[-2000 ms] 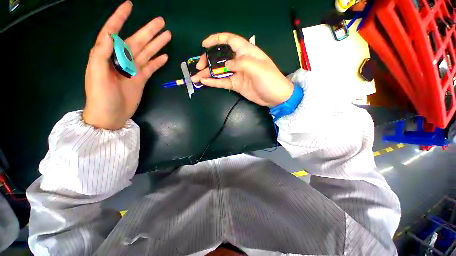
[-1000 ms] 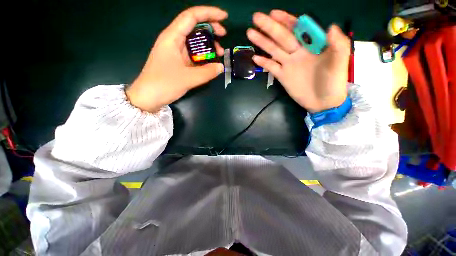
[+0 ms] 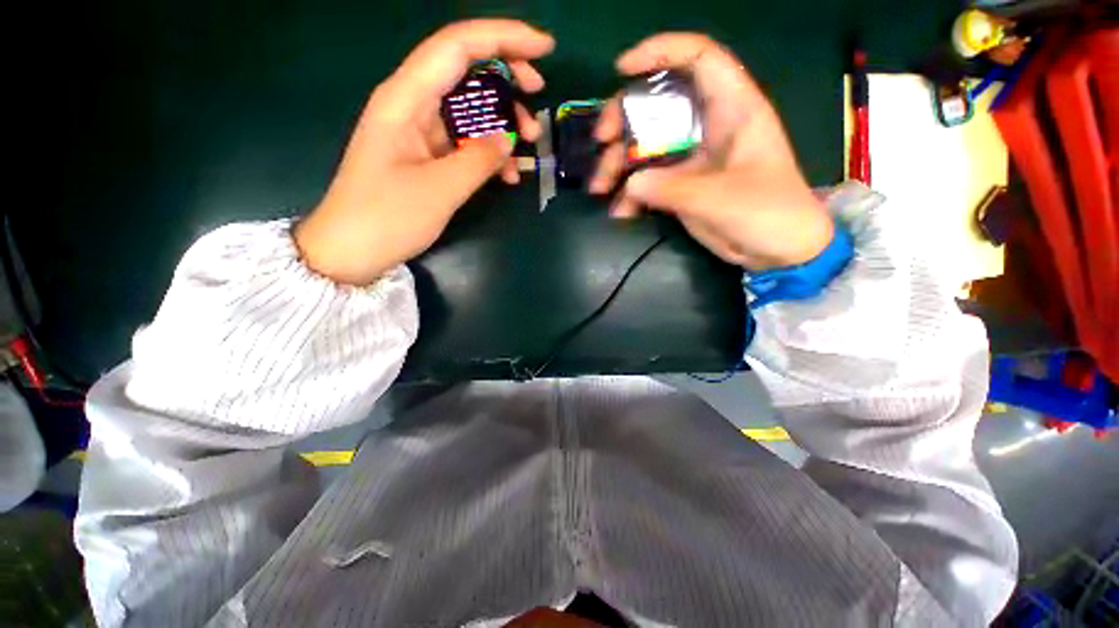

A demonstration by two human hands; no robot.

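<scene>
My left hand [image 3: 411,153] holds a smartwatch unit [image 3: 480,108] with its lit screen up, showing lines of text and a green patch under my thumb. My right hand [image 3: 736,160] holds a second smartwatch unit [image 3: 660,119], slightly blurred, its screen bright with glare and a red and green strip at the lower edge. Between my hands a third watch [image 3: 577,142] lies on the dark mat, dark-faced and partly hidden by my right fingers. A pale tape strip [image 3: 547,162] lies at its left.
A thin black cable [image 3: 610,298] runs to the bench edge. At right are a red marker pen [image 3: 860,129] on a paper sheet [image 3: 914,184], set-aside watches [image 3: 952,104], a yellow-topped item [image 3: 978,32] and red plastic trays [image 3: 1065,184]. A blue band [image 3: 804,272] circles my right wrist.
My right hand has turned its watch from turquoise back to lit screen and moved slightly left, covering the right side of the middle watch. My left hand has shifted slightly left.
</scene>
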